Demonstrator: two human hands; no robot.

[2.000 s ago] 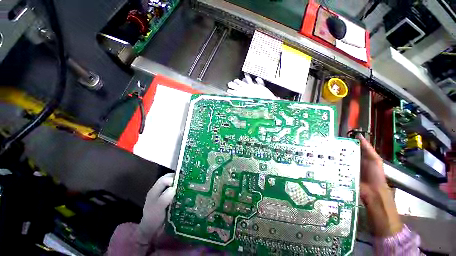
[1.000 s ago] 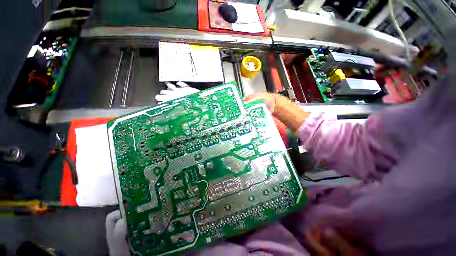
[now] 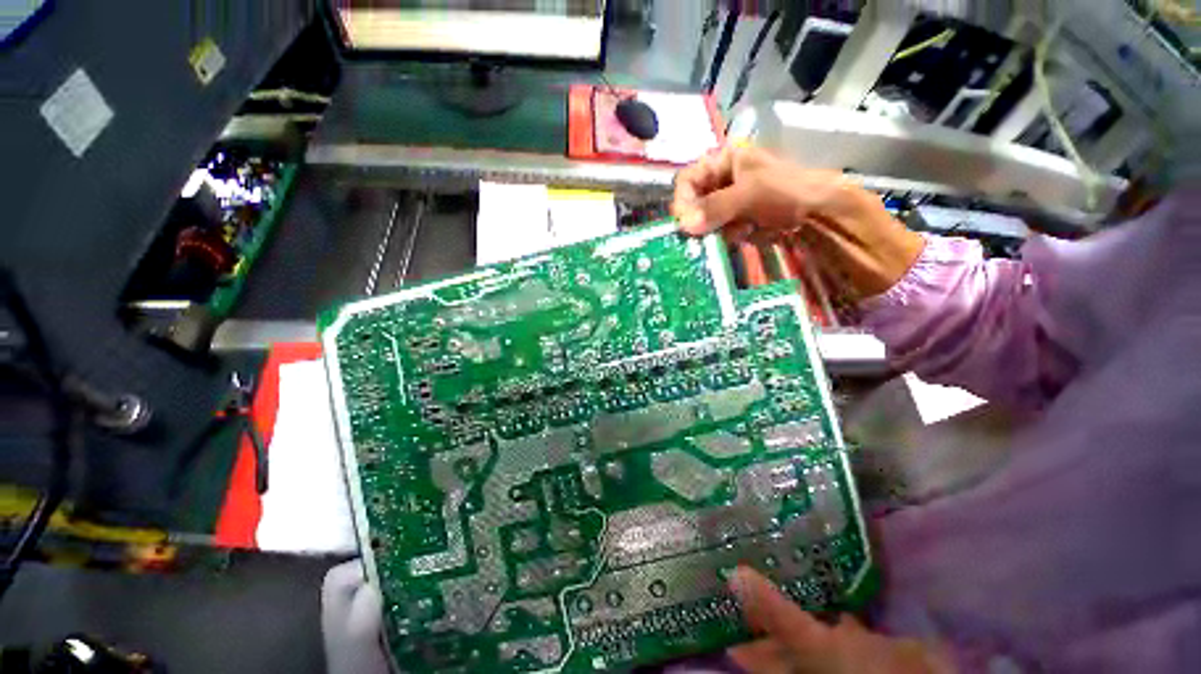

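A large green power board (image 3: 527, 435) with a stepped corner is held tilted, solder side up. My left hand (image 3: 350, 622), in a white glove, grips its lower left edge; most of it is behind the board. My right hand does not show. A second person's bare hand (image 3: 771, 198), with a pink sleeve, holds the top edge near the stepped corner. Another bare hand (image 3: 803, 639), blurred, points at the board's lower right; it seems to belong to that person too.
Left of the board are a white sheet (image 3: 303, 461) on a red mat (image 3: 250, 474) and side cutters (image 3: 237, 428). Behind are conveyor rails (image 3: 461, 165), a record sheet (image 3: 514, 217), a mouse (image 3: 638, 119) and a monitor (image 3: 468, 33). A housing with a board (image 3: 224, 237) stands at left.
The view has shifted, bringing the monitor in. The person's hand is higher at the top corner, and the other bare hand has come over the board's lower right. A white glove beyond the board no longer shows.
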